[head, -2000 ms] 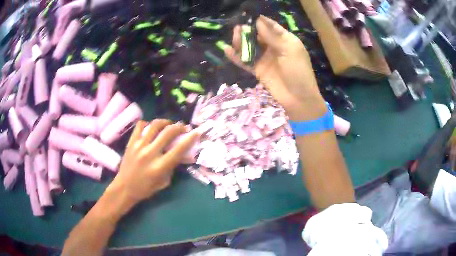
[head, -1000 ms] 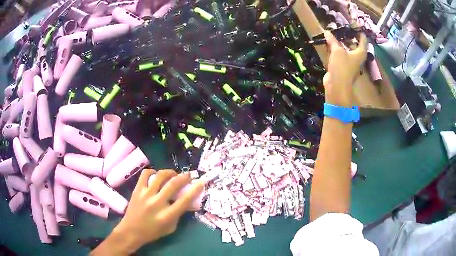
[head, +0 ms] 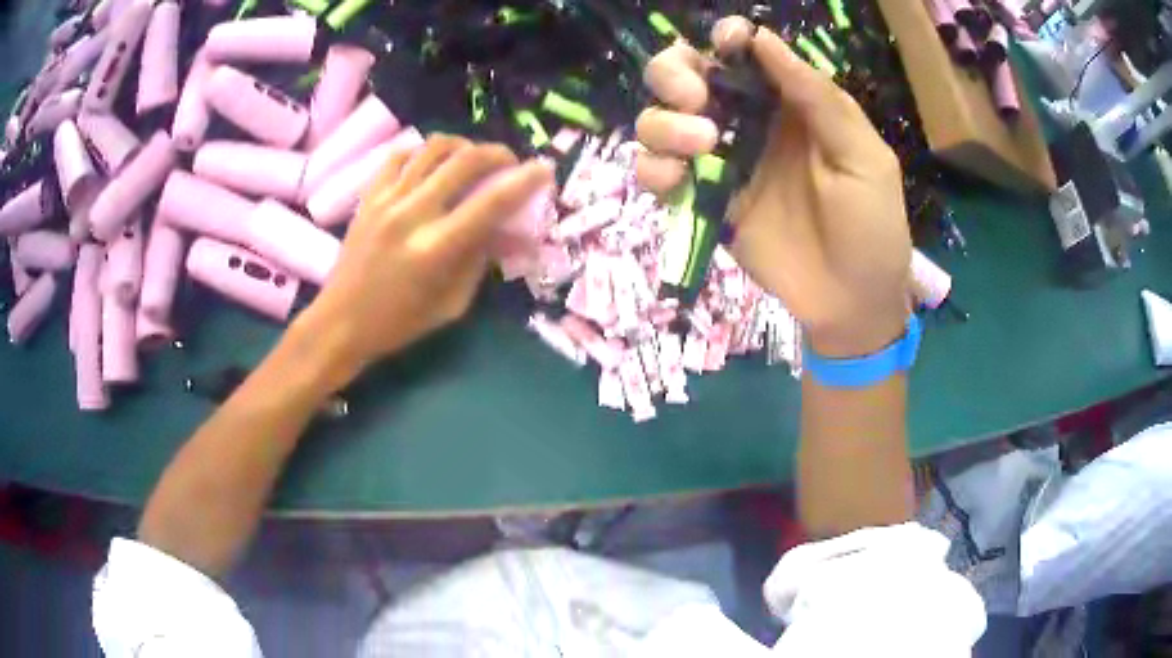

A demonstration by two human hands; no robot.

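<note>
My left hand [head: 418, 244] is closed around a pink housing [head: 524, 221], whose end shows past my fingertips at the left edge of the trim pile. My right hand [head: 797, 180] holds a black inner unit with a lime-green part [head: 702, 219], raised above the pile and tilted, its upper end hidden by my fingers. Small pink trim pieces [head: 623, 302] lie in a loose pile under and between my hands. Empty pink housings [head: 251, 174] are heaped on the left. Black and lime-green inner units [head: 566, 109] lie behind the pile.
A cardboard carton [head: 964, 116] with pink tubes stands at the back right, a black box [head: 1082, 219] beside it. A pink unit with a dark tip [head: 928, 276] lies right of my wrist. A small dark piece [head: 238, 386] lies near the front of the green table [head: 514, 437].
My right hand has come back from the carton to above the trim pile, now with a black and green inner unit. My left hand still holds the housing. The camera view has shifted.
</note>
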